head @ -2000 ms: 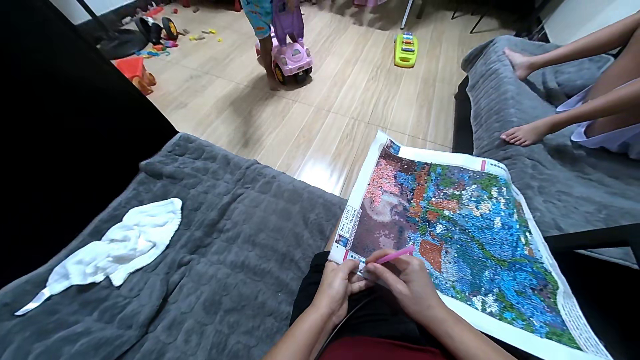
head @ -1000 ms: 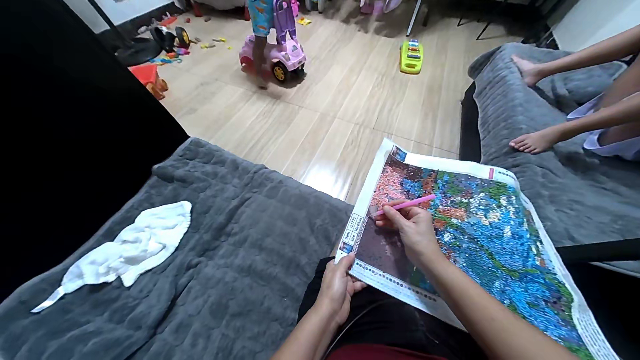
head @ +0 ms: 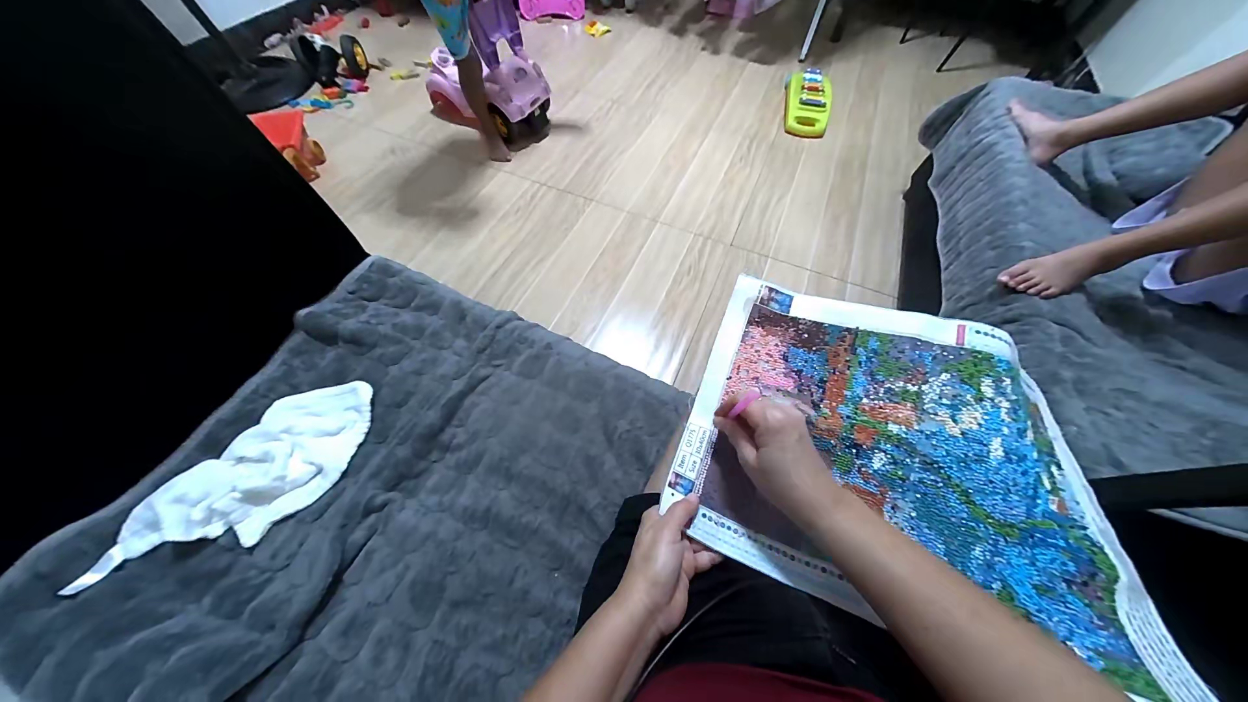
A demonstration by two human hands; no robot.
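Note:
A diamond painting canvas (head: 975, 468) with a white printed border lies across my lap, its picture mostly covered in blue, green, orange and pink beads. My left hand (head: 663, 561) grips the canvas at its near left corner, thumb on top. Over the left part of the picture, my right hand (head: 775, 444) holds a pink applicator pen (head: 744, 403) between thumb and fingers. The pen's tip is too small to make out. Below the pink beads, a dull purple-brown area shows beside my right hand.
A grey quilted blanket (head: 468, 487) carries a crumpled white cloth (head: 263, 468) at left. Another person's bare feet (head: 1053, 273) rest on a grey-covered seat at right. On the floor are a pink ride-on car (head: 517, 93) with a child beside it, a green toy xylophone (head: 808, 102) and scattered toys.
My right hand has moved from beside my left hand up over the picture with the pen. My left hand still holds the canvas corner. The pink car and the child have moved left.

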